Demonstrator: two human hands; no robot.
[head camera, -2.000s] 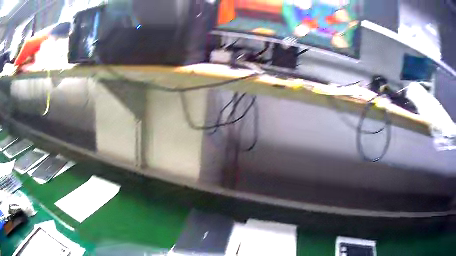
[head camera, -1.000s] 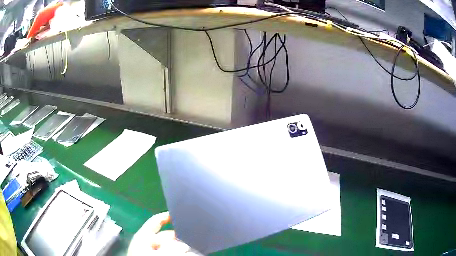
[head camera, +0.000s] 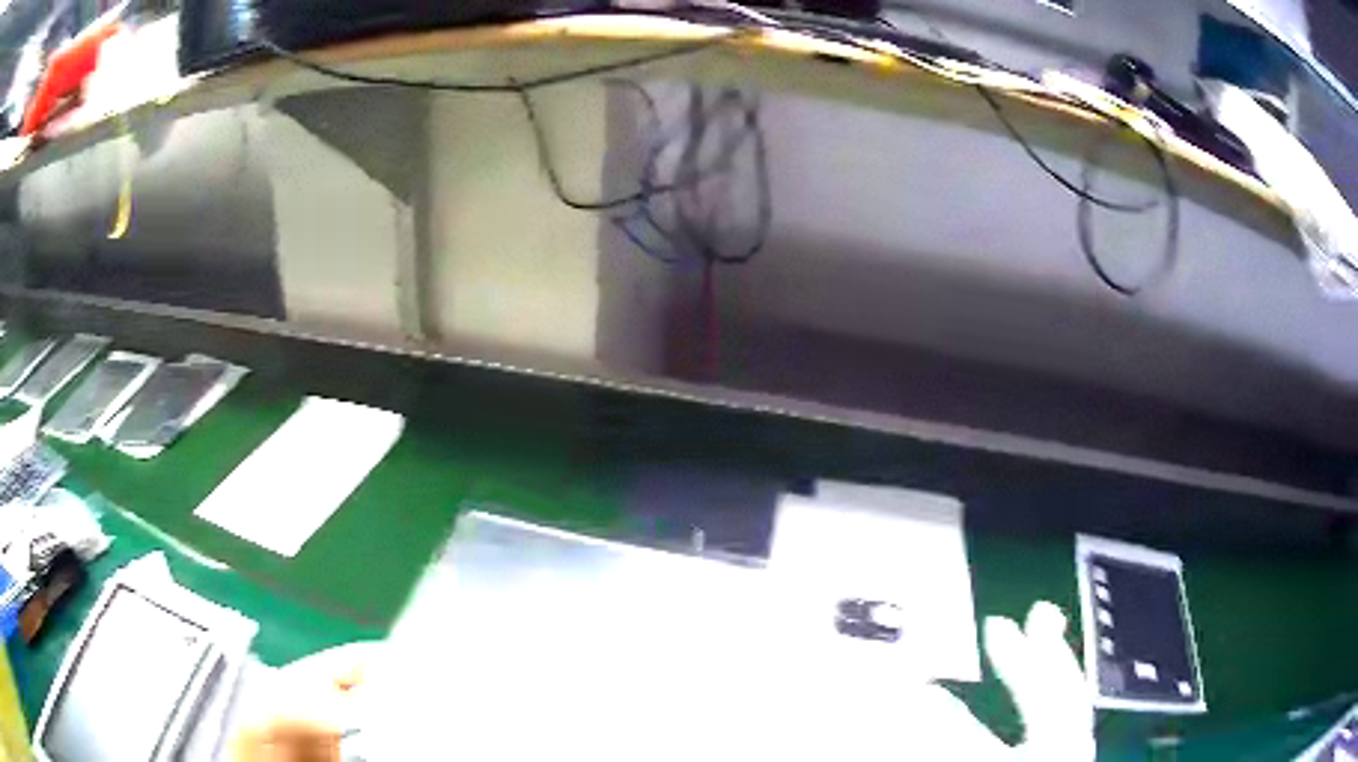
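A tablet back cover (head camera: 641, 670), washed out nearly white, fills the bottom centre, tilted, with its dark camera block (head camera: 868, 619) at the upper right. My left hand (head camera: 305, 727), blurred and cut off by the bottom edge, is at the cover's left edge and grips it. My right hand (head camera: 1043, 685), looking white-gloved, is by the cover's right side with fingers pointing up. Its lower part is out of the picture, and whether it grips the cover cannot be told. A white sheet (head camera: 879, 521) lies behind the cover, beside a dark grey panel (head camera: 693, 509).
A dark part on a white sheet (head camera: 1139, 625) lies at right. A blank white sheet (head camera: 305, 474) and several grey panels (head camera: 171, 405) lie left on the green belt. Framed parts (head camera: 127, 670) and a dark brown block (head camera: 52, 593) sit at lower left. Cables hang from the shelf.
The cover has moved lower and turned, its camera block now lower. My right hand has come into view at its right. More of the sheet and dark panel behind shows.
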